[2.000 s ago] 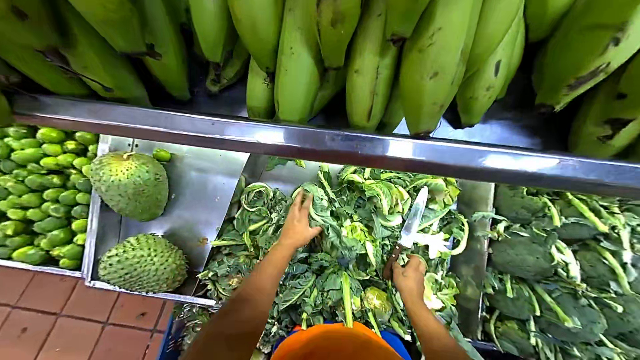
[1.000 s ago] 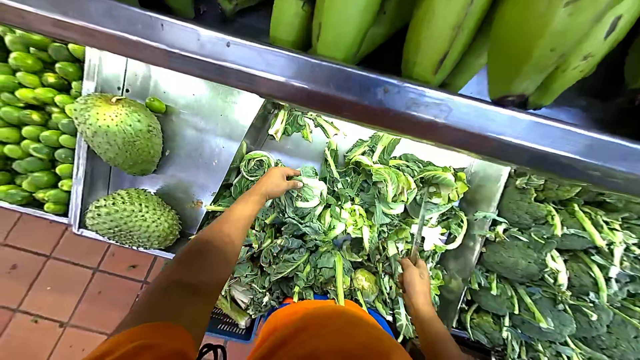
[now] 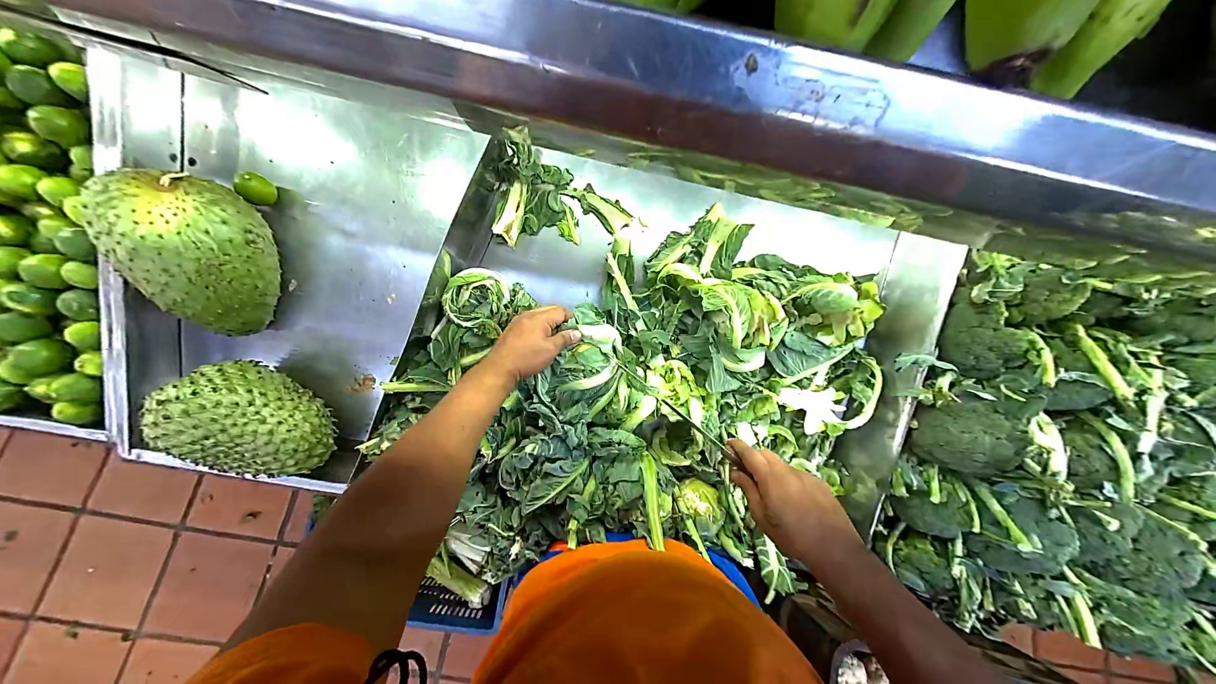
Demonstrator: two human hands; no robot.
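My left hand [image 3: 534, 344] is closed on a leafy cauliflower piece [image 3: 597, 334] near the middle of a metal bin. My right hand [image 3: 774, 489] grips the handle of a knife [image 3: 693, 425], whose thin blade, seen nearly edge-on, points up and left toward the left hand. Around and under both hands lies a heap of green cauliflower leaves and stalks [image 3: 560, 475]. A white cut piece [image 3: 814, 408] rests on the heap to the right, and a pale round head [image 3: 698, 501] shows low down, left of the right hand.
Two soursops [image 3: 195, 252] [image 3: 237, 418] and a small green fruit [image 3: 255, 188] lie in the left bin. Broccoli [image 3: 978, 432] fills the right bin. A metal shelf edge [image 3: 665, 85] crosses above, with green plantains [image 3: 836, 19] over it. A blue crate [image 3: 456, 603] stands below.
The knife blade, pointing upward before, is now turned toward my left hand. That hand has closed on a leafy piece. The view has shifted down and closer to the bins.
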